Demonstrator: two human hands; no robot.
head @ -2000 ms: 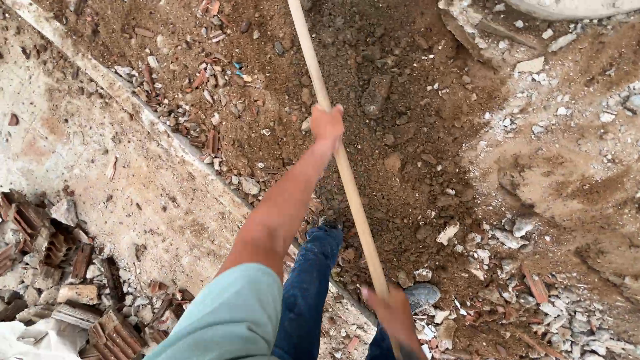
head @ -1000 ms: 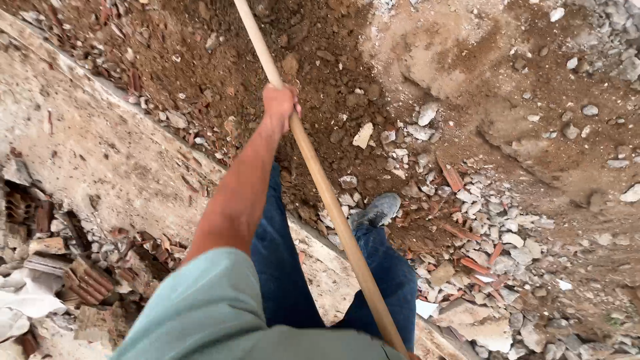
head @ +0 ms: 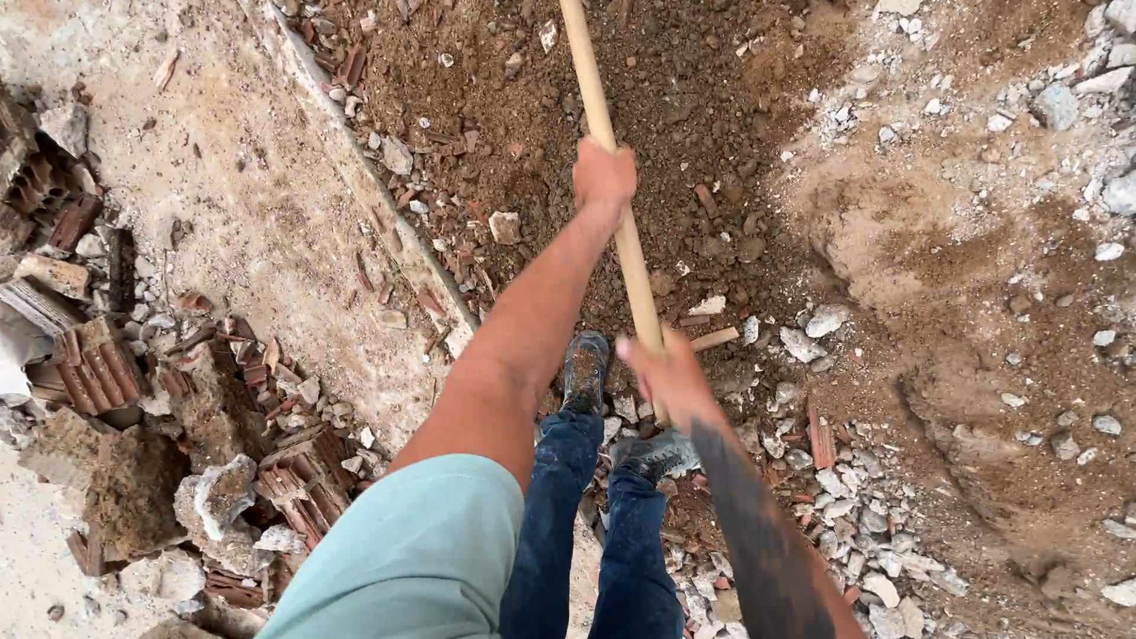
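Observation:
A long wooden tool handle (head: 633,266) runs from the top edge down between my hands; its working end is out of the frame. My left hand (head: 605,176) is wrapped around the shaft above the middle of the view. Lower down, my right hand (head: 667,371) is closed about the handle near its lower end, slightly blurred, above my shoes. Loose brown soil (head: 710,115) with small stones lies beneath and around the shaft.
A narrow concrete edge (head: 382,200) runs diagonally between the soil and a dusty slab (head: 240,177). Broken hollow bricks (head: 98,366) and mortar chunks are heaped at left. Stone rubble (head: 852,515) lies right of my shoes (head: 586,373). A small wood piece (head: 715,339) lies beside my right hand.
My right hand, out of view one second ago, shows again on the lower handle. Both feet are now seen close together. The view has shifted.

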